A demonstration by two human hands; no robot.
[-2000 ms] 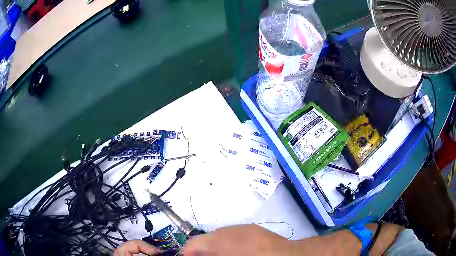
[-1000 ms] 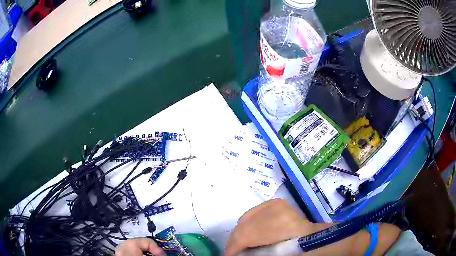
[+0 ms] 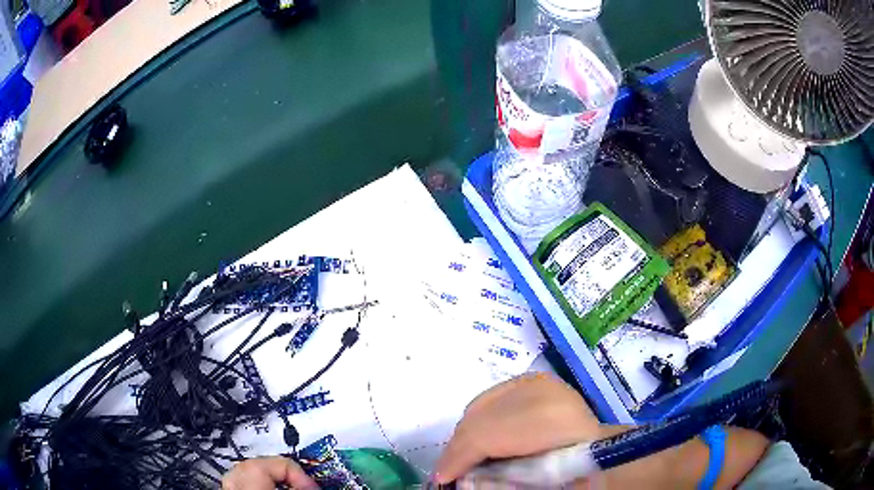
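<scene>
My left hand (image 3: 268, 473) is at the bottom edge, cut off, its fingertips at a small blue circuit board (image 3: 326, 461) with fine coloured wires. Whether it grips the board or the wires is hard to tell. A green round pad (image 3: 379, 467) lies beside and partly under the board. My right hand (image 3: 522, 421) holds a soldering iron (image 3: 551, 467) with a pale handle and dark blue sleeve, lying back over the wrist. Its tip is cut off or hidden at the bottom edge.
Tangled black cables (image 3: 172, 383) and blue circuit board strips (image 3: 273, 282) lie on white paper (image 3: 412, 364). A blue tray (image 3: 565, 354) at right holds a plastic bottle (image 3: 551, 124), a green packet (image 3: 599, 273), a yellow sponge (image 3: 698, 273) and a desk fan (image 3: 747, 124). Black round housing (image 3: 105, 134) is at upper left.
Two seconds ago the iron's barrel pointed up-left over the paper; now its sleeve lies over my right wrist. My right hand has moved off the board, uncovering the green pad. My left hand stays.
</scene>
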